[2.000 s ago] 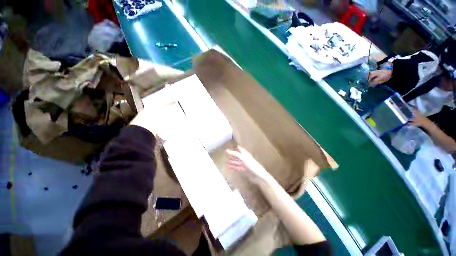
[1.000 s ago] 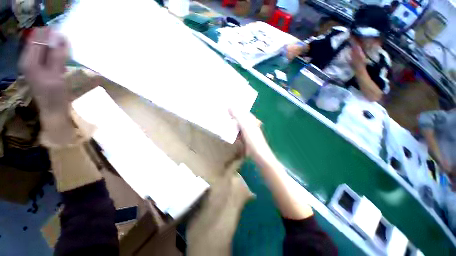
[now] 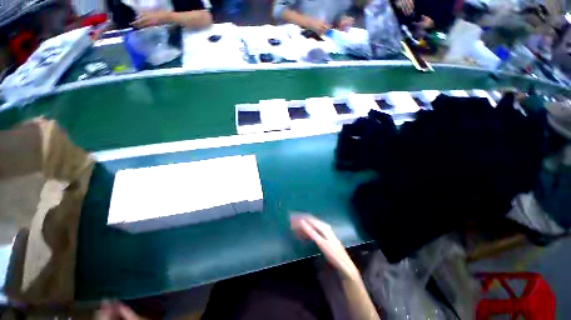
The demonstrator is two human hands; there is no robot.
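A block of white boxes pressed together [image 3: 186,190] lies on the green bench [image 3: 219,262] in front of me, left of centre. Neither hand touches it. My right hand [image 3: 318,236] is blurred and empty, above the bench's front edge, to the right of and nearer than the block. My left hand [image 3: 118,310] is small, blurred and cut off by the bottom edge at lower left; its grip cannot be made out.
The open brown carton [image 3: 53,206] stands at left. A row of open white boxes [image 3: 274,115] with dark insides runs along the belt [image 3: 175,115]. A large black soft heap [image 3: 451,162] covers the bench at right. A red stool [image 3: 516,299] is at lower right. People sit across the line.
The view has turned right, away from the carton. The white block, held between both hands a second ago, now lies on the bench, let go. Both hands have moved back towards me.
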